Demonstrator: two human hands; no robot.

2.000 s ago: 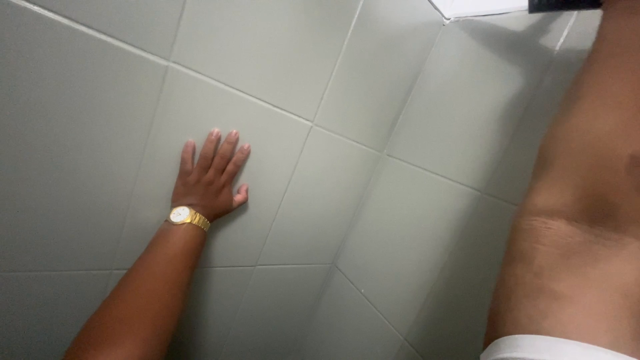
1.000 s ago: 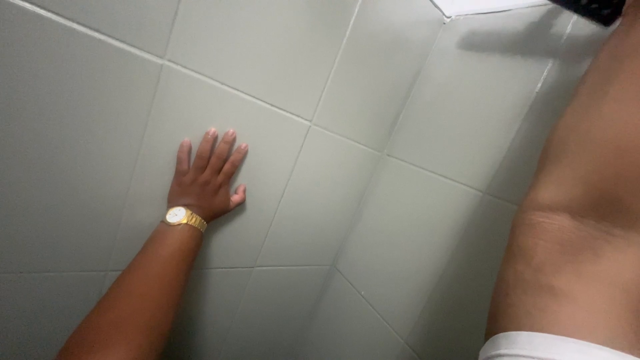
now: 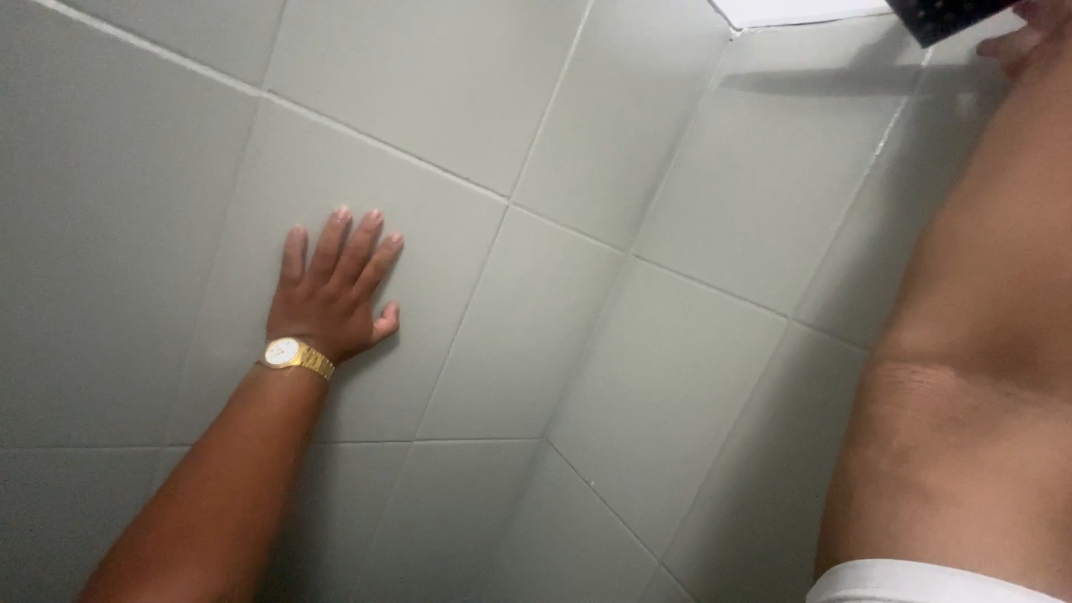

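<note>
Flat against a grey-green tiled wall [image 3: 377,142] rests my left hand [image 3: 331,285], its fingers apart and nothing held. On that wrist is a gold-coloured wristwatch [image 3: 285,353] with a pale dial. My right arm reaches up along the right edge, a white sleeve at its lower end. At the top right corner part of my right hand [image 3: 1026,42] shows beside a dark, speckled object [image 3: 946,17], which the frame cuts off; the hand appears to hold it. What the object is, I cannot tell.
Two tiled wall faces meet at a corner right of my left hand. A bright white panel [image 3: 796,10] with a dark edge line borders the tiles at the top. Shadows of the right arm and the dark object fall on the right-hand tiles [image 3: 712,335].
The dark object at the top right has tilted and come further into view, with fingers now showing beside it. Its shadow has changed shape. My left hand stays on the same tile.
</note>
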